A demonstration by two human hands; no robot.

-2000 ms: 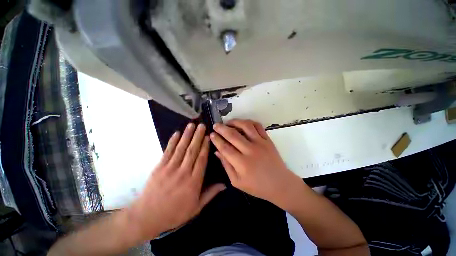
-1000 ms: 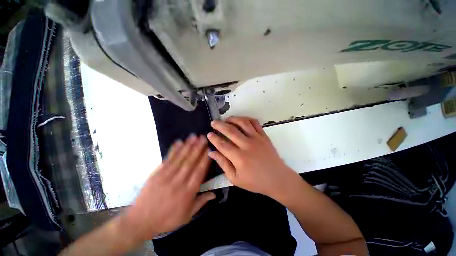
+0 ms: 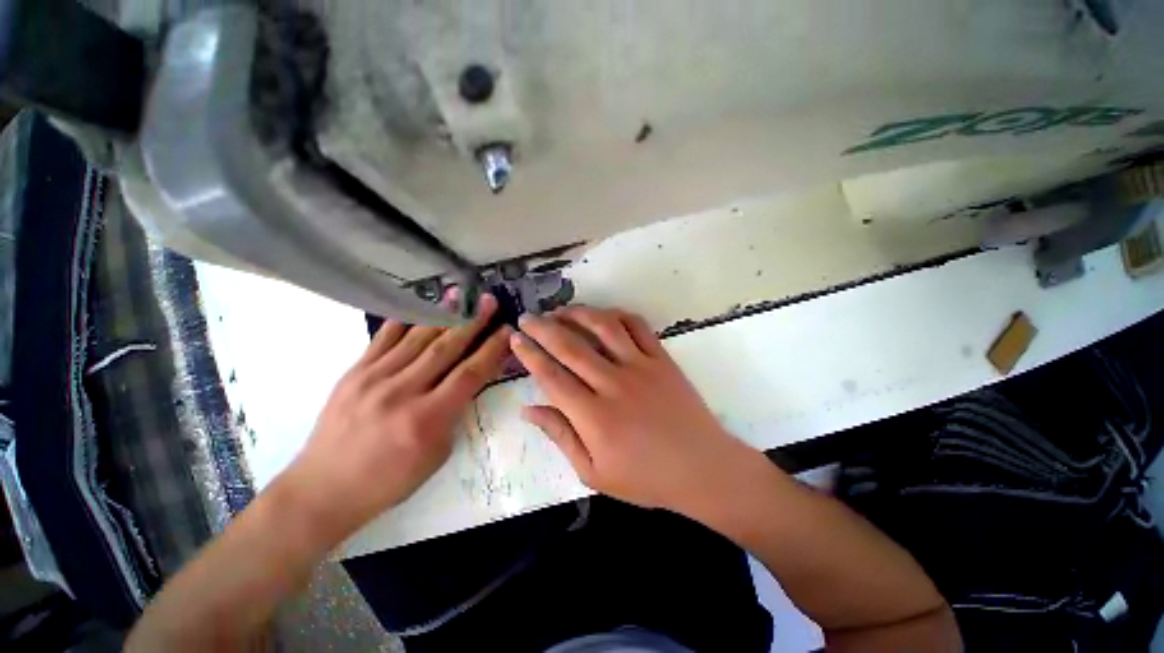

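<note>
A dark cloth piece [image 3: 375, 324] lies under the needle area, mostly hidden by my fingers and the grey guard; only small parts show. My left hand [image 3: 406, 406] lies flat on it, fingers slightly apart, fingertips at the guard's lower end. My right hand [image 3: 610, 389] rests just right of it, fingers bent, fingertips beside the presser foot [image 3: 526, 301]. I cannot tell if the right fingers pinch the cloth. The needle is not clearly visible. The cream sewing machine head [image 3: 715, 115] stands over the work.
A stack of dark strips [image 3: 54, 370] lies on plaid fabric [image 3: 143, 396] at the left. A small tan block [image 3: 1011, 343] lies on the white table [image 3: 817, 364] at right. A black cloth bundle [image 3: 1008, 491] is below the table edge at right. Black cloth [image 3: 562, 587] covers my lap.
The dark cloth has moved forward under the machine, its near end now off the table edge. My left hand has moved forward and left with it, up to the guard. My right hand has shifted slightly left.
</note>
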